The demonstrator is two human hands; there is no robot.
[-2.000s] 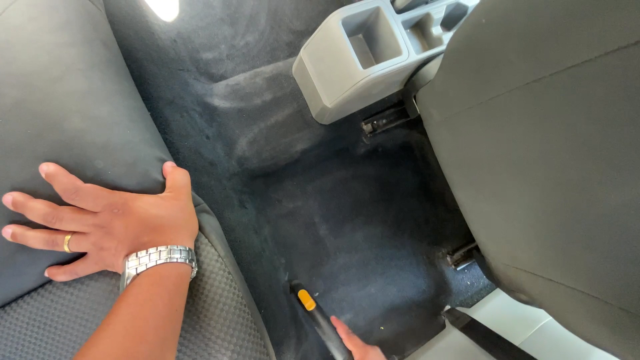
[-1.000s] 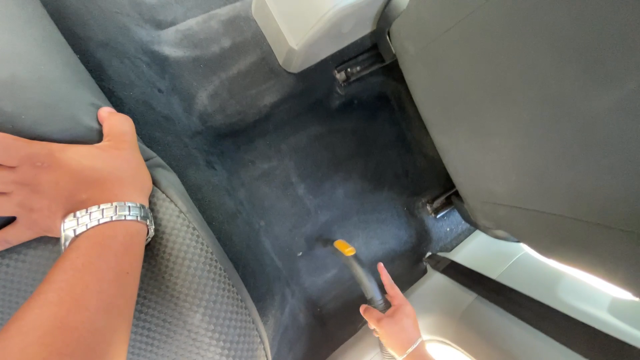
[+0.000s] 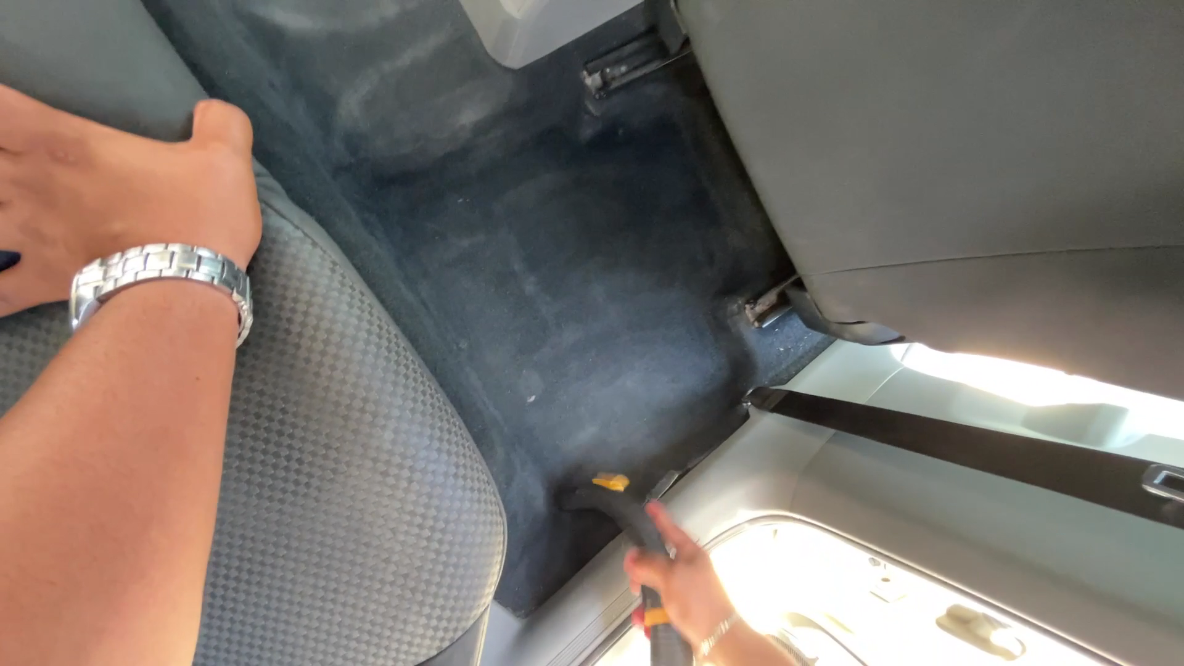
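Observation:
My left hand (image 3: 120, 176), with a metal-link watch (image 3: 162, 264) at the wrist, presses palm down on the dark car seat cushion (image 3: 351, 444), its thumb at the edge and its fingertips out of frame. At the lower centre, my right hand (image 3: 671, 569) is closed around a black vacuum cleaner handle (image 3: 638, 523) with yellow parts. The handle's curved front end lies on the dark floor carpet (image 3: 592, 324), beside the door sill. Blur hides the exact shape of the tip. Pale smudges and small specks show on the carpet.
A front seat's back (image 3: 943, 139) fills the upper right, with metal seat rails (image 3: 638, 67) below it. The grey centre console (image 3: 546, 28) is at the top. A black seat belt (image 3: 925, 430) crosses the light pillar trim beside the sill (image 3: 601, 592).
My right hand has moved the vacuum handle from the middle of the carpet down to the sill side. My left hand stays on the seat. The view has shifted.

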